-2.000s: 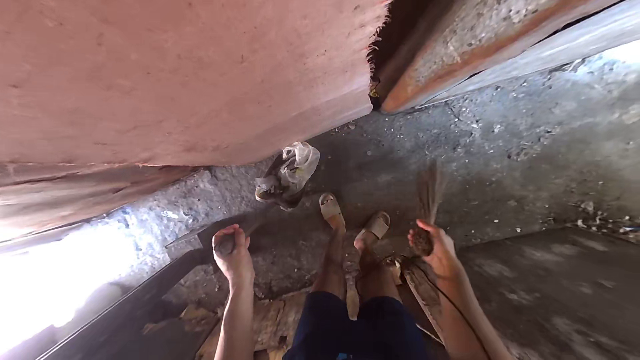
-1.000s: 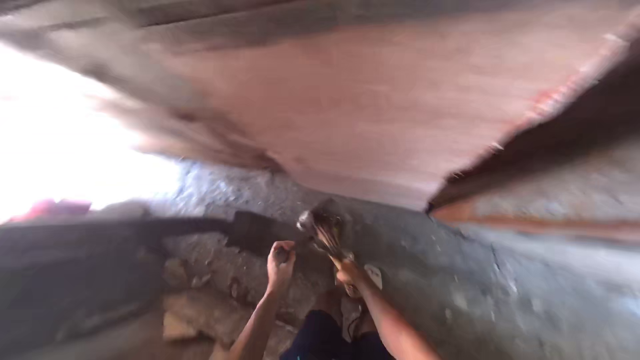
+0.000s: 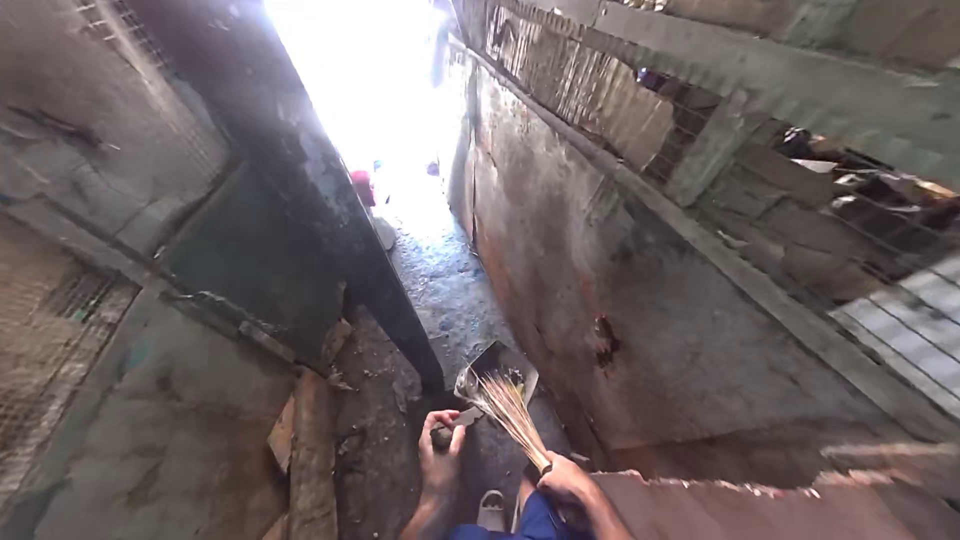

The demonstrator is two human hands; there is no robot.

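My left hand (image 3: pixel 441 450) is curled around a dark, rounded thing, seemingly the handle end of the dustpan (image 3: pixel 495 364). Inside the dustpan lies some debris, including a pale crumpled piece at its left side. In my right hand (image 3: pixel 566 476) is the bound end of a stick broom (image 3: pixel 514 416). Its bristles fan out up and to the left, over the dustpan's near part. The join between the left hand and the dustpan is partly unclear. A sandal (image 3: pixel 492 511) shows below, between my forearms.
A narrow passage floor (image 3: pixel 442 292) runs toward bright light. A stained wall panel (image 3: pixel 555 247) with a hole stands on the right, and a dark post (image 3: pixel 330 187) slants down on the left. A wooden beam (image 3: pixel 311 450) lies at lower left, near scattered bits on the floor.
The view has swung strongly toward the bright passage. My hands, apart two seconds ago, are now close together, and the broom has come over the dustpan.
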